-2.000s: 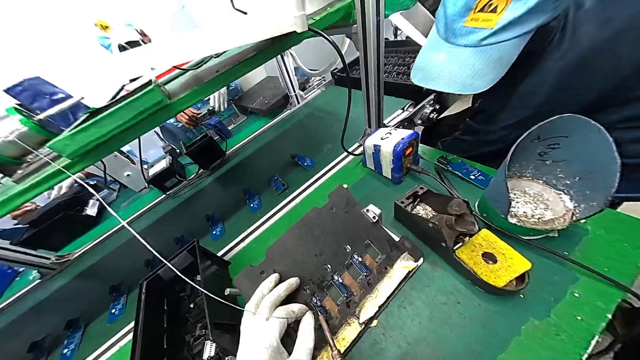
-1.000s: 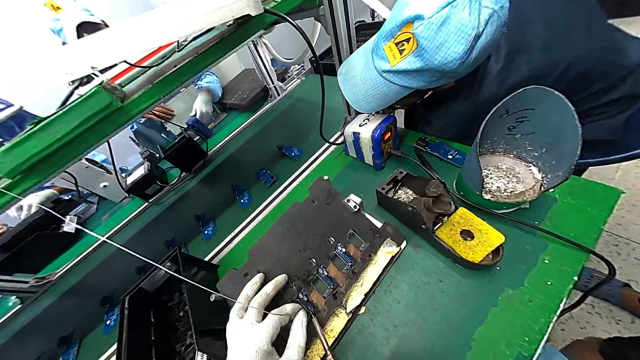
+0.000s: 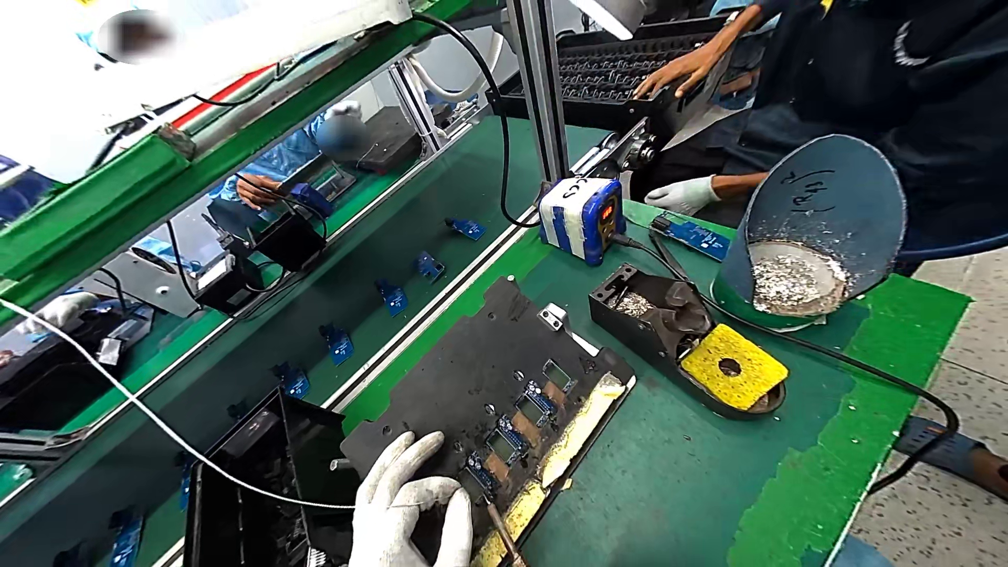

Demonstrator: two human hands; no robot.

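My left hand (image 3: 409, 504), in a white glove, pinches a thin solder wire (image 3: 236, 479) between thumb and forefinger, over the lower left of a black fixture plate (image 3: 472, 354). Several small blue circuit boards (image 3: 506, 442) lie in a slanting row of slots in the plate, beside a strip of worn yellow tape (image 3: 579, 433). A soldering iron's tip (image 3: 502, 529) enters from the bottom edge and points at the lowest board, close to my left fingertips. The hand on the iron is out of frame, and my right hand does not show.
A black bin (image 3: 244, 472) stands left of the plate. To the right are an iron stand with yellow sponge (image 3: 732, 366), a blue-white soldering station (image 3: 581, 219), its cable and a solder-waste cup (image 3: 835, 213). Boards lie along the conveyor (image 3: 441, 315). A co-worker's hand (image 3: 685, 71) touches a black tray.
The co-worker in the blue cap, bent over near the soldering station before, has moved back; the cap is out of view, and two hands show. My left hand stays at the plate's lower left.
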